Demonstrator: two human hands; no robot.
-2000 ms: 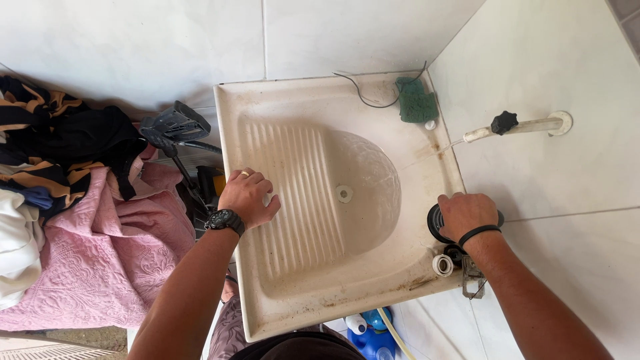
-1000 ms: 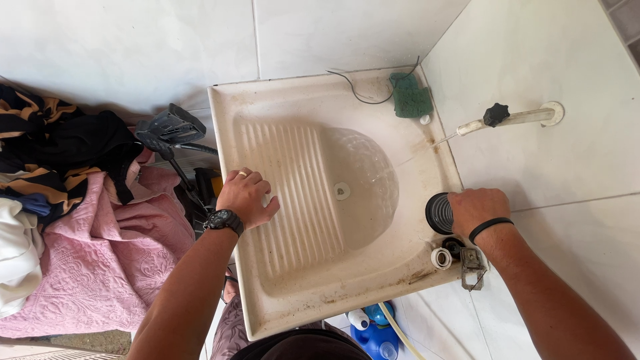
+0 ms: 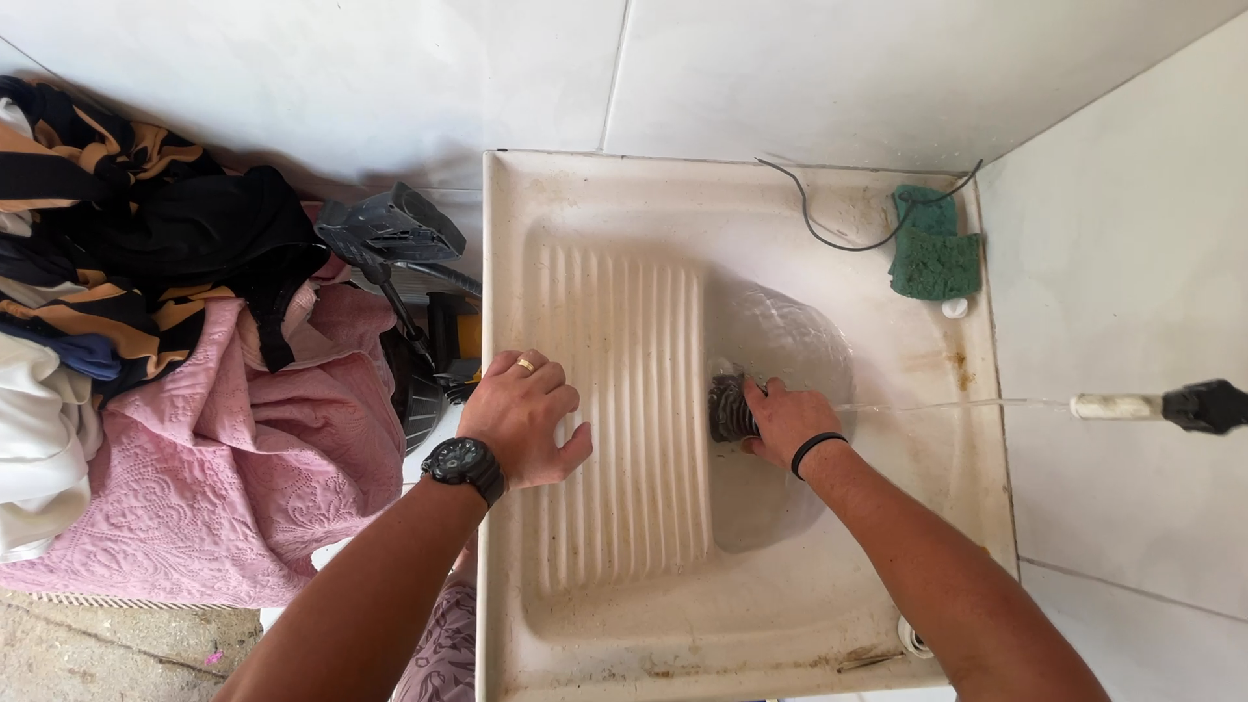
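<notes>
My right hand (image 3: 795, 424) grips a dark, ridged round object (image 3: 731, 408) low in the basin of a cream laundry sink (image 3: 604, 624), in shallow water near the drain. From the white tap spout (image 3: 1116, 406) a thin stream of water runs down toward this hand. My left hand (image 3: 526, 419) rests on the left rim beside the ribbed washboard (image 3: 624, 419), fingers loosely bent, holding nothing. A ring and a black watch are on that side. What the dark object is exactly, I cannot tell.
A green sponge (image 3: 936, 263) and a black wire (image 3: 829, 239) lie at the sink's back right corner. Clothes (image 3: 146, 214) and a pink quilted cloth (image 3: 224, 468) are heaped on the left, beside a black appliance part (image 3: 400, 229). Tiled walls border the sink.
My right hand has moved with the dark round object from the sink's right rim into the water of the basin. The left hand stays on the left rim. The view has shifted and is closer.
</notes>
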